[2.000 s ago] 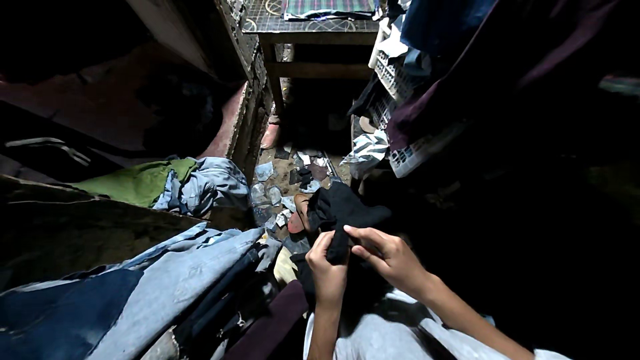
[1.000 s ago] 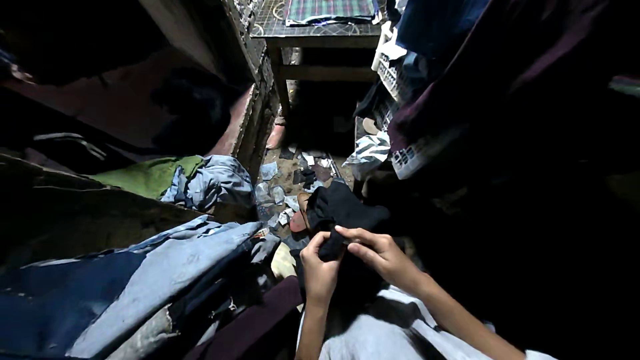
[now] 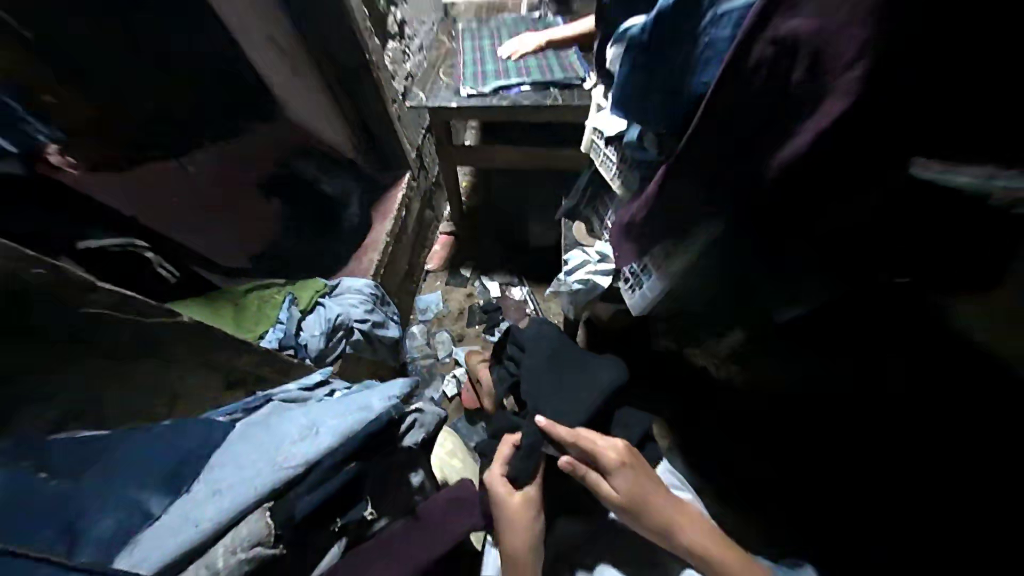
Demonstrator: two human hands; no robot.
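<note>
A piece of black cloth hangs and folds in front of me, low in the middle of the view. My left hand grips a bunched part of it between thumb and fingers. Just to the right, my right hand has its index fingertip at the cloth's near edge, with the thumb apart from the finger; whether it pinches any cloth I cannot tell. Below my hands lies white cloth, partly hidden. A dark purple cloth lies left of my left hand.
Light blue denim and a green cloth lie at left. Scraps litter the floor. Ahead stands a table with plaid fabric, on which another person's hand rests. A white plastic crate and hanging clothes are at right.
Another person's hand and forearm have appeared over the plaid fabric on the table. My right index finger has straightened along the black cloth. My left hand still holds it.
</note>
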